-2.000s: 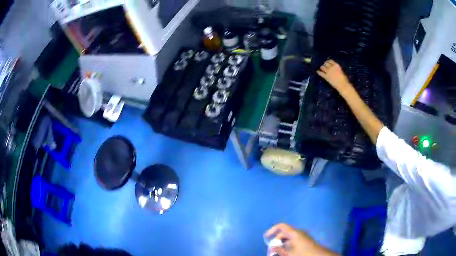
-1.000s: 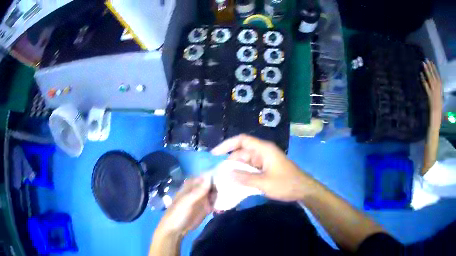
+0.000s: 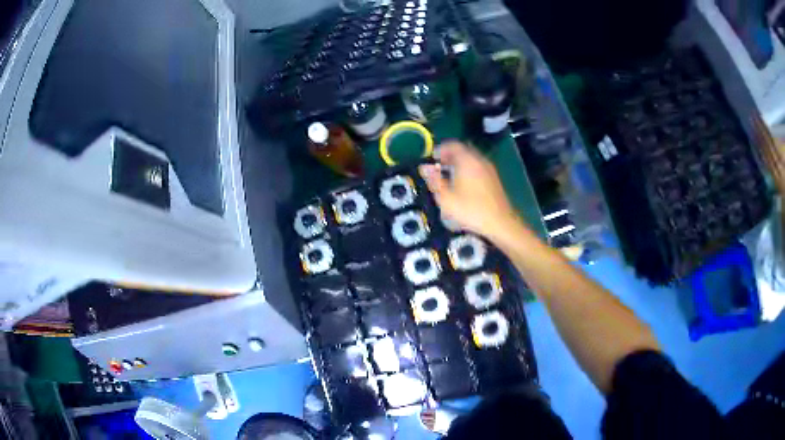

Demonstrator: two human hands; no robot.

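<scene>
A black tray point(image 3: 361, 296) lies in front of me with several silver-white round modules point(image 3: 421, 266) with dark centres in its pockets. My right hand point(image 3: 465, 191) reaches over the tray's far right corner, beside a yellow ring point(image 3: 406, 143). Its fingers are bent and blurred, and it hides the pockets under it; whether it holds anything cannot be told. At the bottom edge, a small skin-coloured bit, apparently my left hand point(image 3: 429, 418), shows beside something white point(image 3: 448, 416). The rest of that hand is hidden.
A brown bottle point(image 3: 337, 153) with a white cap and dark bottles point(image 3: 491, 96) stand behind the tray. A white machine point(image 3: 194, 331) with buttons is at left. Another black tray stack point(image 3: 689, 163), a blue stool point(image 3: 723, 292) and another person's arm point(image 3: 769, 163) are at right.
The view has shifted toward the tray and left machine. My right hand has left the white wipe and moved out over the tray's far corner. My left hand has dropped mostly out of view.
</scene>
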